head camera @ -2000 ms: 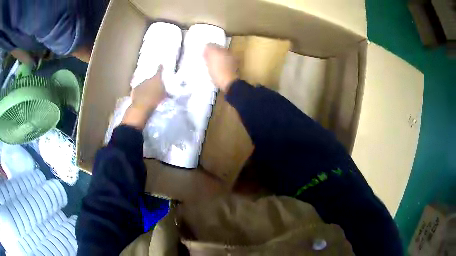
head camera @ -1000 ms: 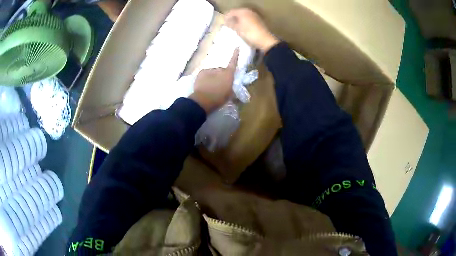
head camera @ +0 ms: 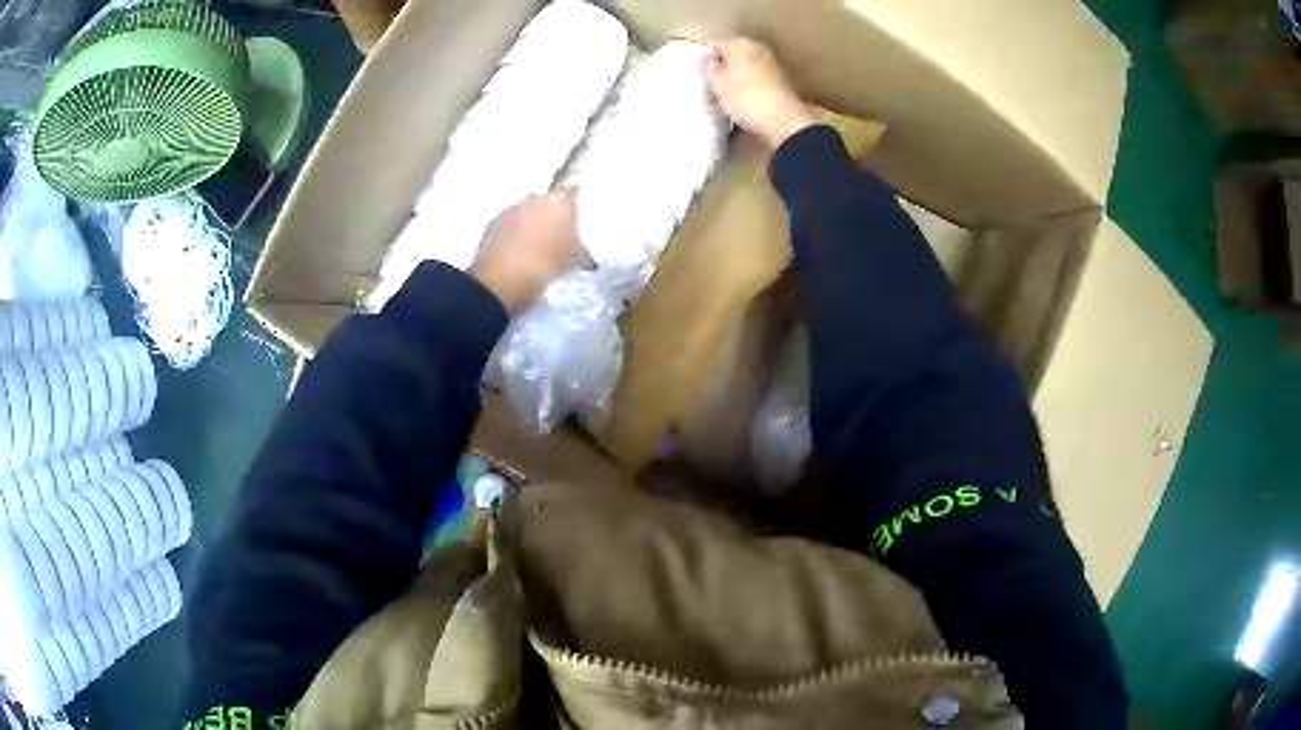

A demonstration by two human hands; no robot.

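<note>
A bagged stack of white round parts [head camera: 649,157] lies in the open carton [head camera: 985,121], its clear bag [head camera: 564,350] bunched at the near end. My right hand [head camera: 749,89] grips the stack's far end at its right edge. My left hand [head camera: 531,245] is at the stack's near left side; its fingertips are partly hidden against the bag. A longer white row of parts [head camera: 500,143] lies to the left, along the carton's left wall. A brown cardboard divider [head camera: 713,271] stands to the right of the bagged stack.
Left of the carton, a green fan [head camera: 140,107], a tangled pile of white ties [head camera: 179,278] and several white stacks [head camera: 93,499] are on the dark table. A carton flap [head camera: 1127,399] spreads right over the green floor. More brown cartons [head camera: 1263,228] stand at the right edge.
The right-hand bagged stack now lies straighter beside the left row, with its bag end spread toward me. My left hand has moved left, off the stack's top. My right hand has shifted slightly right.
</note>
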